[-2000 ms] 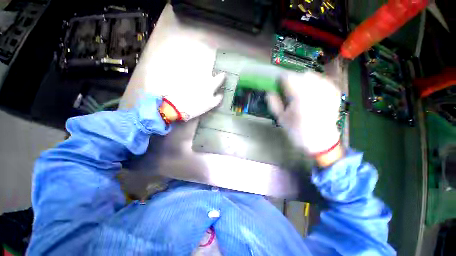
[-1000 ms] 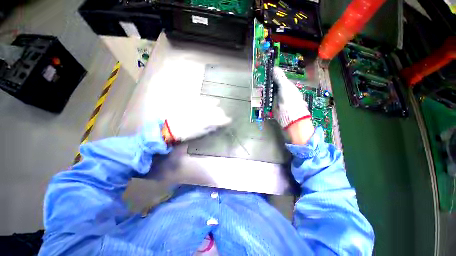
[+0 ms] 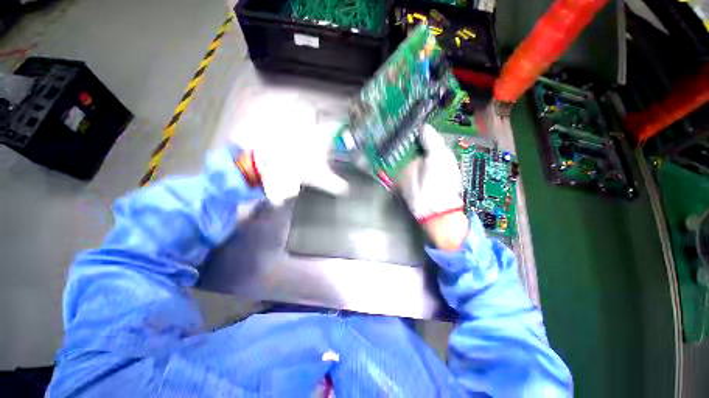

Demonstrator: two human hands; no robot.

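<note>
A green circuit board (image 3: pixel 396 105) dense with parts is held up above the bench mat, tilted and somewhat blurred. My right hand (image 3: pixel 432 175), in a white glove with a red cuff, grips its lower right side. My left hand (image 3: pixel 291 151), gloved and washed out by glare, is at the left of the board near its lower left corner. Whether it touches the board I cannot tell. The grey-green bench mat (image 3: pixel 350 225) lies below both hands on bright metal.
Another circuit board (image 3: pixel 490 186) lies at the bench's right edge, a second (image 3: pixel 457 113) behind it. The strip bin (image 3: pixel 307 58) and small parts tray (image 3: pixel 466 50) stand at the back. A loaded pallet (image 3: pixel 583 136) lies right, beyond a red-orange post (image 3: pixel 540 50). A black tote (image 3: pixel 66 113) is left.
The board has gone from near upright on edge to a slant, its lower end now further left. My left hand has moved up and left. The black tote with empty pallets is out of view.
</note>
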